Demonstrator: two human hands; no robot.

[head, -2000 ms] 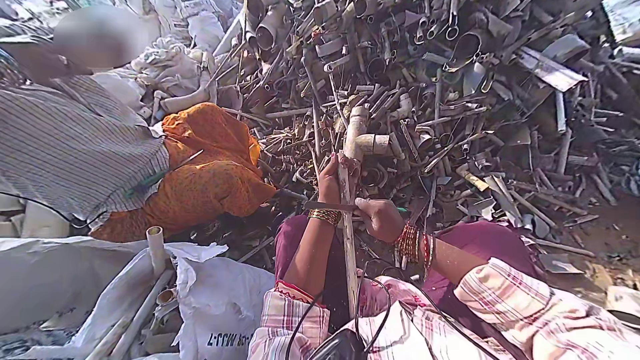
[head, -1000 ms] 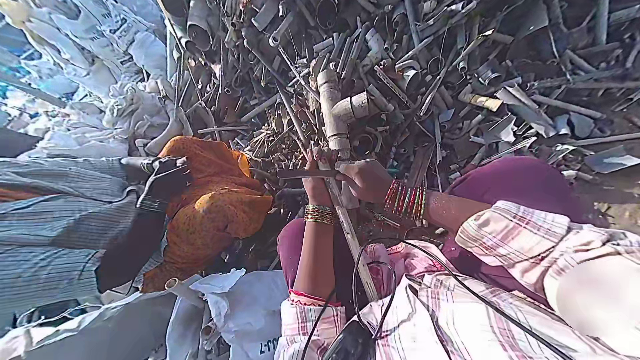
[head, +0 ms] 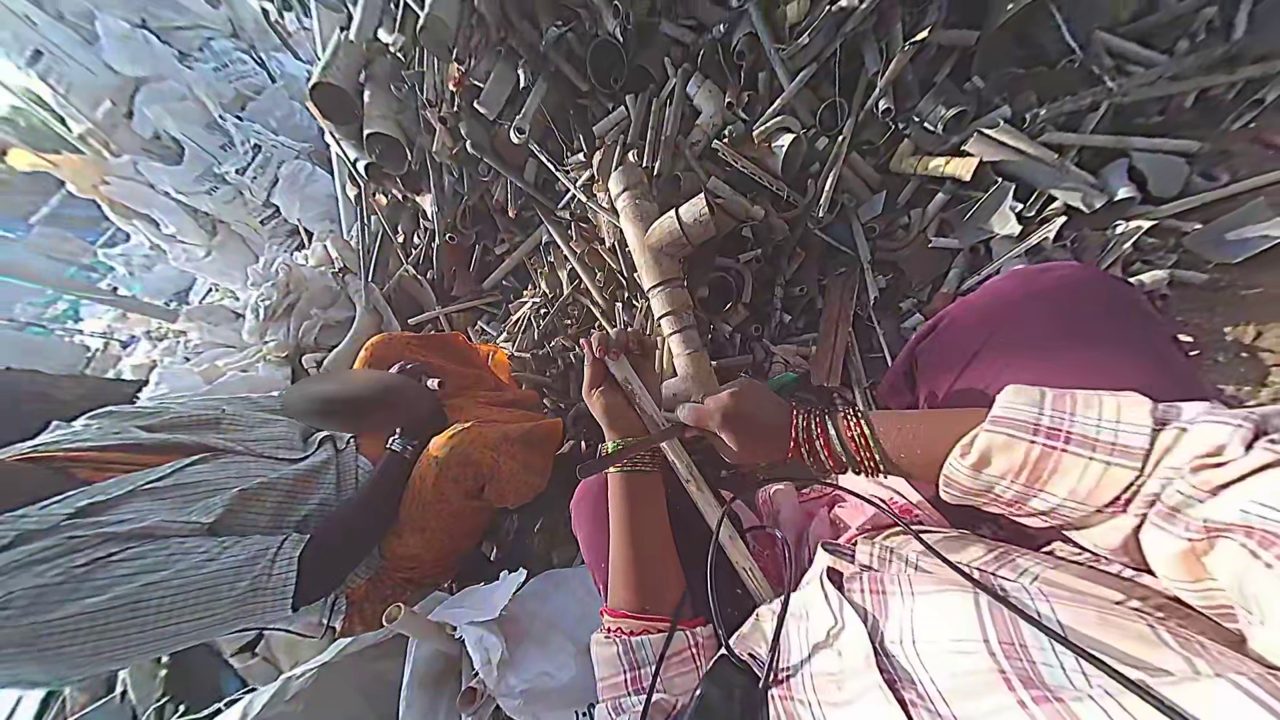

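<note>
My left hand (head: 618,385), with bangles on the wrist, grips the upper end of a long pale plastic pipe (head: 690,480) that slants down to my lap. My right hand (head: 742,420) is closed around the handle end of a dark flat blade (head: 632,449), which lies across the pipe just below my left hand; the handle is mostly hidden. Beyond my hands a beige branched plastic pipe fitting (head: 655,270) rests on the heap, its lower end close to my right fingers.
A heap of scrap pipes (head: 480,200) fills the ground ahead. At the left sits a person in a striped shirt (head: 180,530) and orange cloth (head: 460,450). White sacks (head: 545,640) holding pipe pieces stand near my left arm. A black cable (head: 960,590) crosses my lap.
The blade has moved from near my left fingers down to my left wrist, across the pipe. Both hands keep their hold. The person at the left has leaned into view, and the view has shifted.
</note>
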